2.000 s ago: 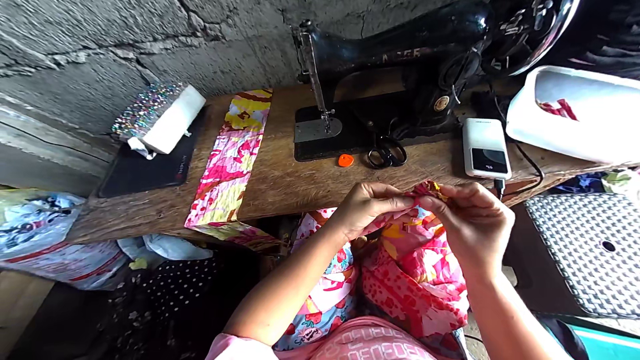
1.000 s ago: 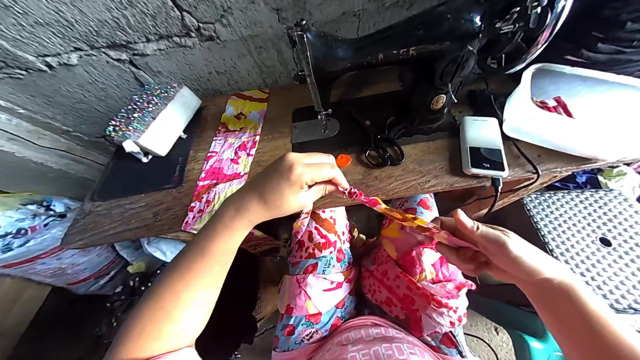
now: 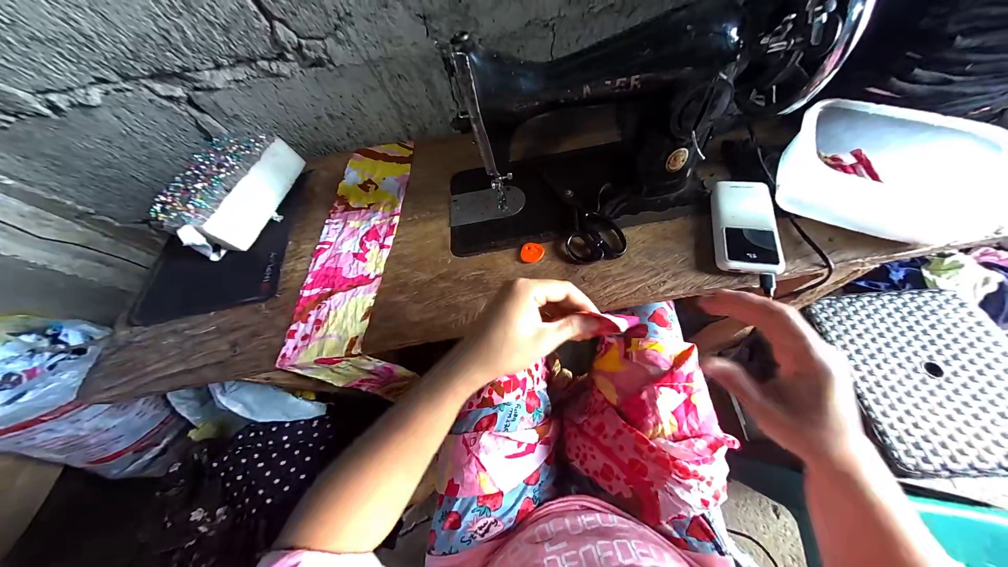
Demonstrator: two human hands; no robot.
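My left hand [image 3: 539,323] pinches the edge of a pink and yellow printed cloth [image 3: 654,386] between thumb and fingers. The rest of that cloth lies bunched on my lap. To the right of it, my right hand [image 3: 776,370] is apart from the cloth, fingers spread and slightly blurred, holding nothing. Beyond my left hand, on the wooden table, lie an orange disc-like piece [image 3: 531,252] and black-handled scissors [image 3: 594,238], beside the base of a black Singer sewing machine [image 3: 598,90]. A long printed fabric strip [image 3: 352,260] runs down the table and over its front edge.
A box of colored-head pins [image 3: 244,193] sits on a dark flat case [image 3: 213,272] at the left. At the right are a white power bank [image 3: 746,228] with a cable and a white plastic container [image 3: 890,201] holding red scraps. A woven-patterned seat [image 3: 921,378] is below them.
A second ago both hands held the cloth stretched between them. My right hand has let go and is apart from it, while my left hand has moved right with its edge.
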